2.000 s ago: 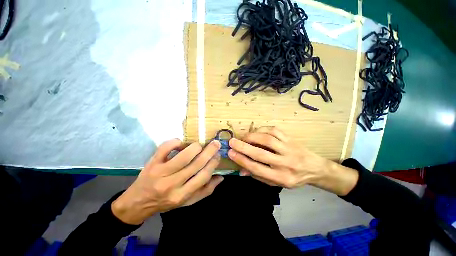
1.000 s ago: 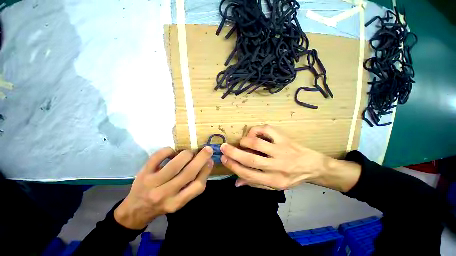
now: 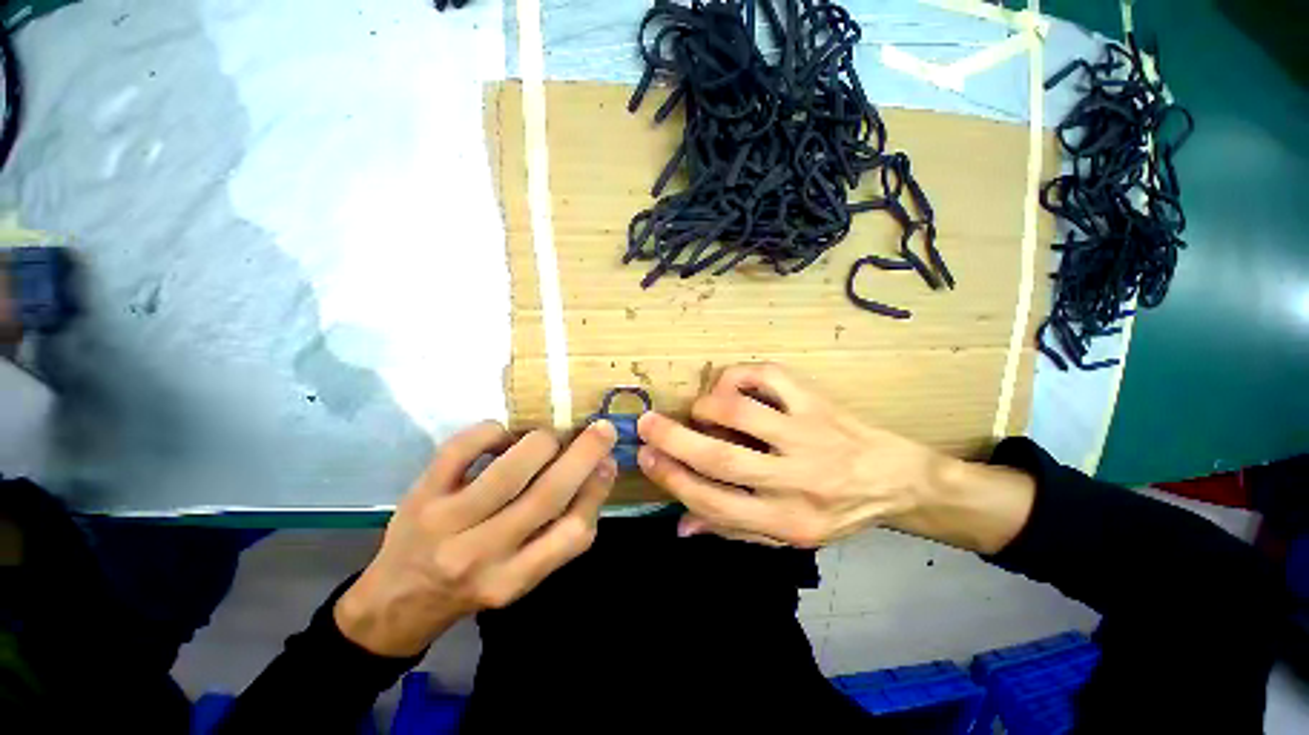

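A small dark blue mini bag body (image 3: pixel 625 438) is pinched between both hands at the near edge of the cardboard work mat (image 3: pixel 718 338). A thin dark handle (image 3: pixel 626 392) arches above it; the fingers cover most of the body. My left hand (image 3: pixel 495 524) grips its left side with thumb and fingertips. My right hand (image 3: pixel 797 460) grips its right side. The main handle pile (image 3: pixel 761 144), a dark tangle, lies at the top centre of the cardboard, with a few loose handles at its right.
A side handle pile (image 3: pixel 1117 208) lies at the right, beyond the tape strip (image 3: pixel 1024 259). A whitish stained sheet (image 3: pixel 287 287) spreads at left. At the far left, another person's blurred hand is beside a dark blue boxy piece (image 3: pixel 40 287). Blue crates (image 3: pixel 904 701) stand below the bench.
The view has shifted slightly. Both hands keep their pinch on the mini bag body. Another person's blurred hand and a blue piece have come into view at the far left.
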